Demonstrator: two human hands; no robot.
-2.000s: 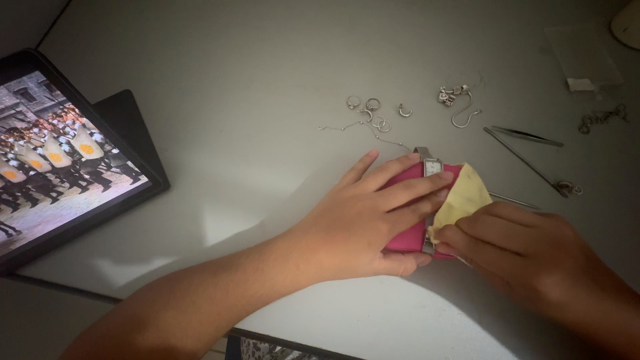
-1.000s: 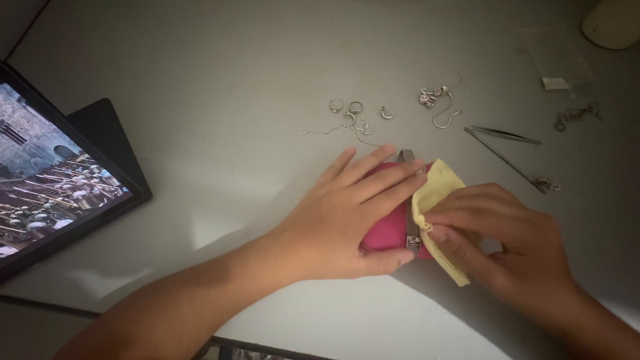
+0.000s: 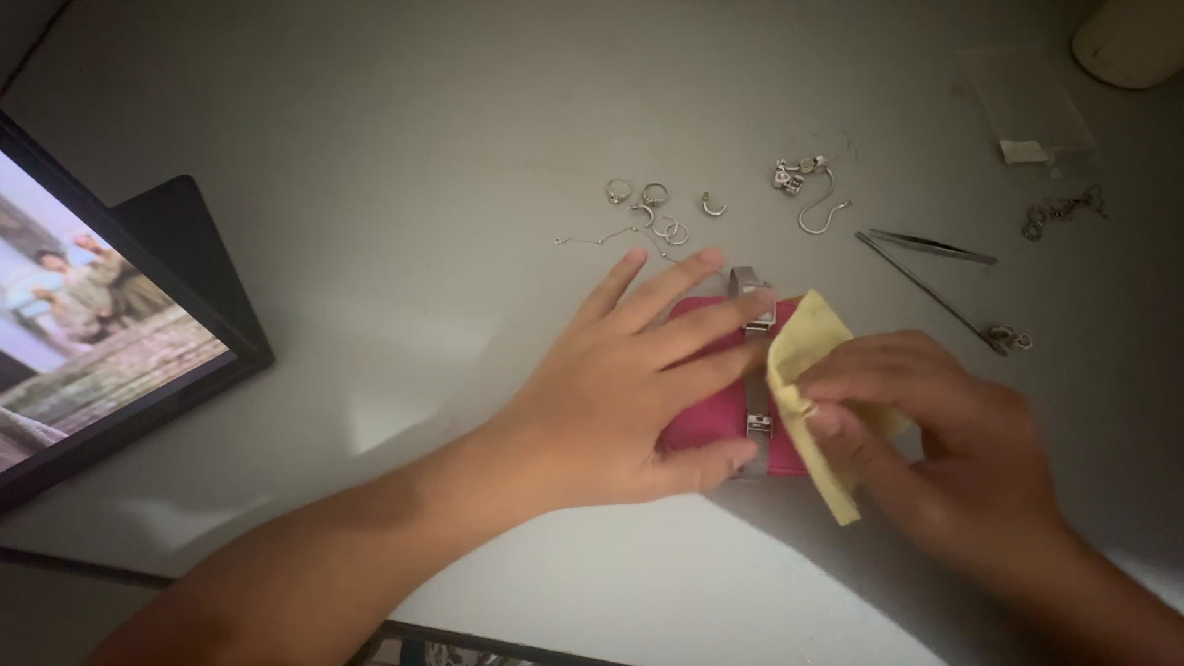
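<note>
A metal wristwatch (image 3: 758,424) with a mesh band lies stretched over a pink case or pad (image 3: 705,421). My left hand (image 3: 629,398) rests spread on the pink piece, its fingertips on the watch near its face and its thumb close to the lower band. Pinched between thumb and fingers of my right hand (image 3: 925,435) is a folded yellow cloth (image 3: 814,338), held just right of the band. Beyond my left fingertips lie several rings (image 3: 654,194), a thin chain (image 3: 601,241) and a small hoop (image 3: 712,204).
A charm bracelet (image 3: 826,199), tweezers (image 3: 934,246) and a thin metal rod (image 3: 930,291) lie on the right, with small jewellery (image 3: 1010,338) at the rod's end. Farther off are a tangled chain (image 3: 1064,213), a clear bag (image 3: 1031,106) and a cylindrical container (image 3: 1130,42). A tablet (image 3: 222,361) stands at left.
My right hand still pinches the yellow cloth, which was spread against the pink piece two seconds ago and now stands more folded beside the band. My left hand remains on the watch.
</note>
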